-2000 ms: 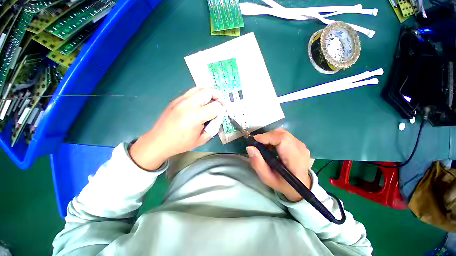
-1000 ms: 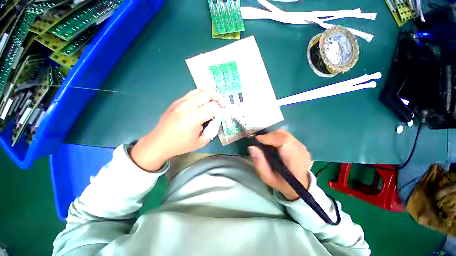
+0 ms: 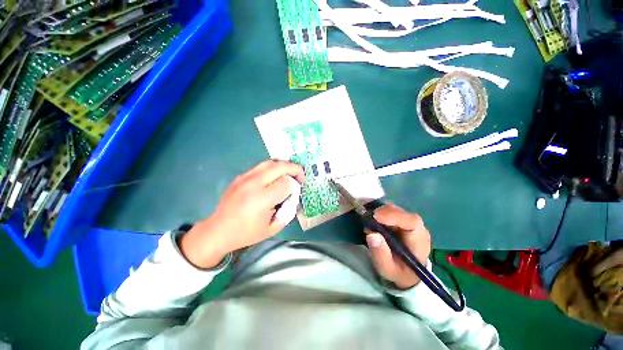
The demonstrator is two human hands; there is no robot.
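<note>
A green circuit board lies on an off-white pad in front of me. White lead wires run from it to the right. My right hand holds a black soldering iron like a pencil, its tip over the board near two dark parts. My left hand is at the board's left edge, fingers pinched near its middle. A white piece shows at these fingers; whether they hold thin solder wire is too small to tell.
A blue bin heaped with boards stands at the left, a lower blue tray below it. Stacked boards with white leads lie at the back. A round tin and black unit are at the right, a red stool below.
The view has shifted, so the bench things appear lower and more stacked boards show at the back. The iron's tip has moved up the board, towards the dark parts. My left hand keeps its place beside the board.
</note>
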